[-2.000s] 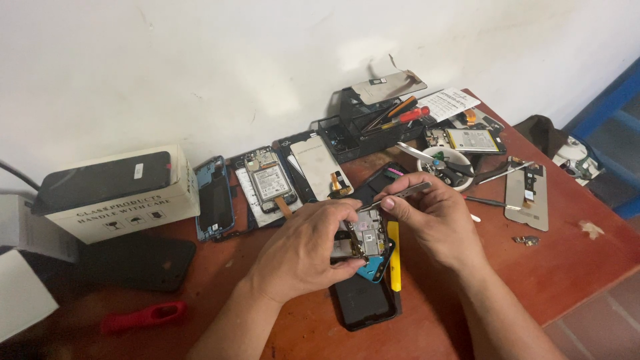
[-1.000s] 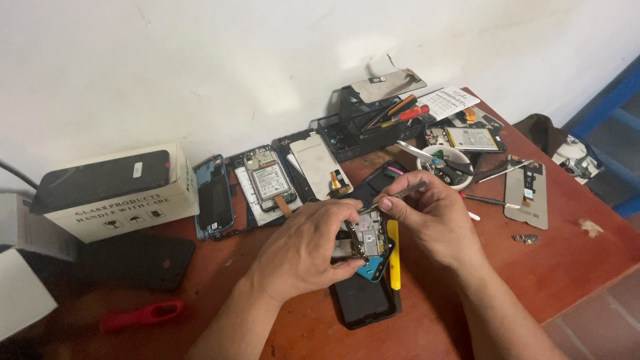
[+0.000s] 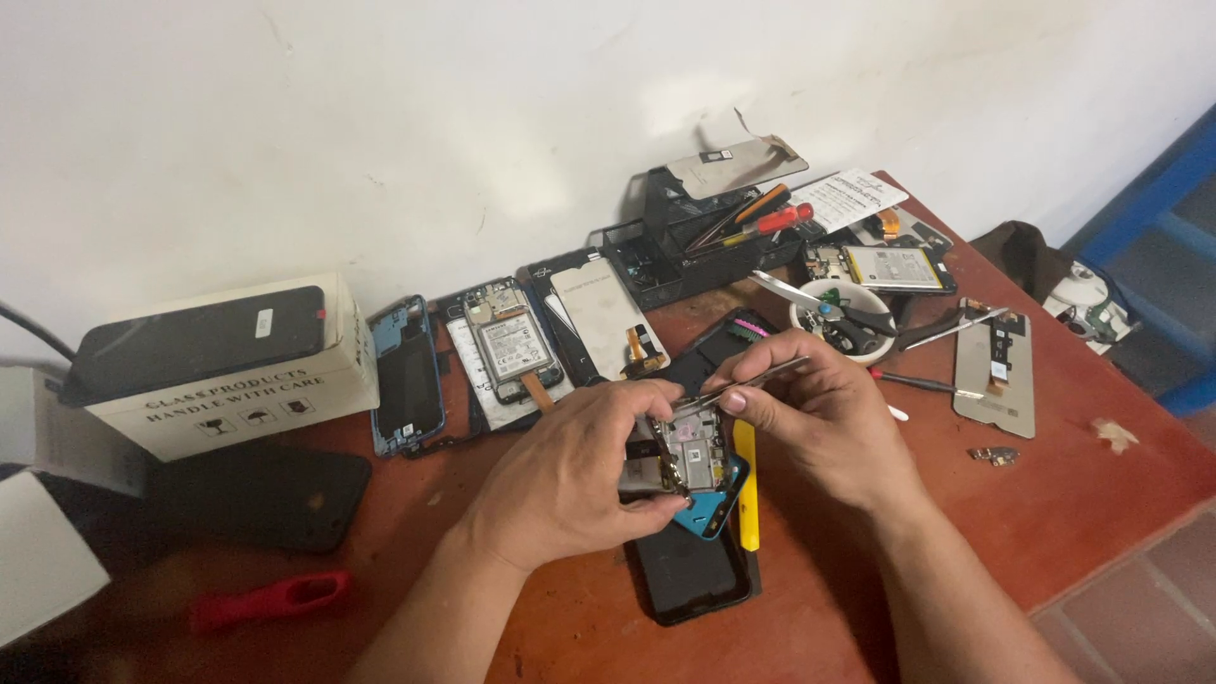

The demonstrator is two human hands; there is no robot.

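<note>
My left hand (image 3: 579, 461) grips the left side of an opened phone (image 3: 696, 458) with its circuit board showing; its fingertips curl over the top edge and hide part of it. Metal tweezers (image 3: 784, 370) are pinched in my right hand (image 3: 822, 418), their tips pointing left at the phone's upper edge, where my fingers hide them partly. A blue phone part (image 3: 703, 514) shows under the opened phone. Beneath lies a dark phone (image 3: 692, 575) on the table, and a yellow tool (image 3: 749, 494) lies along its right side.
Behind stand a black organizer (image 3: 655, 280) with screwdrivers and a white cup (image 3: 869, 353) holding scissors. Phone parts, including a phone with its battery exposed (image 3: 513, 344), lie around. At left are a white box (image 3: 237, 399) and a red-handled object (image 3: 271, 600). A screen panel (image 3: 1016, 380) lies at right.
</note>
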